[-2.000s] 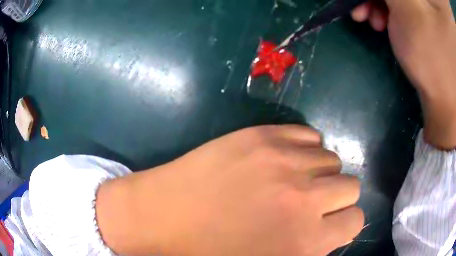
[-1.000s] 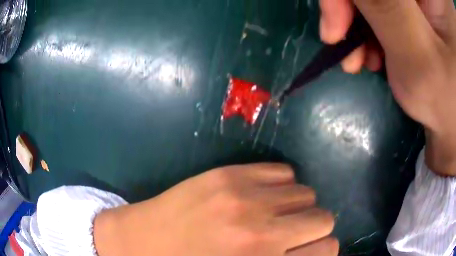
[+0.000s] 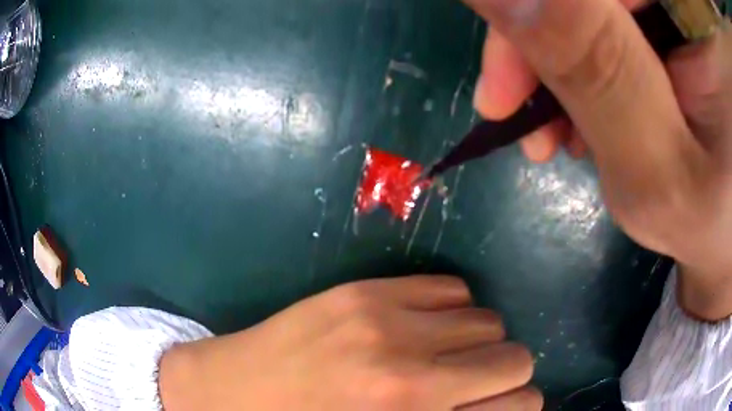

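A small ragged red patch [image 3: 390, 186] lies on the green mat near the middle of the view. My right hand [image 3: 602, 96] holds slim black tweezers [image 3: 514, 128], whose tips touch or hover at the patch's right edge; I cannot tell which. The tweezers' pale gold rear end shows at the top right. My left hand [image 3: 361, 349] rests on the mat below the patch, back up, fingers curled under. What its fingertips do, or whether they hold anything, is hidden.
The scratched green mat [image 3: 201, 193] spreads around the hands. A small cream block [image 3: 47, 258] lies at the left with a tan crumb [image 3: 81, 277] beside it. A clear glass object [image 3: 18, 58] is cut off at the upper left. A thin dark cable runs along the left edge.
The patch now appears lower and to the left of where it was two seconds ago, partly from a shifted view. The tweezers' tips have moved from on the patch to its right edge.
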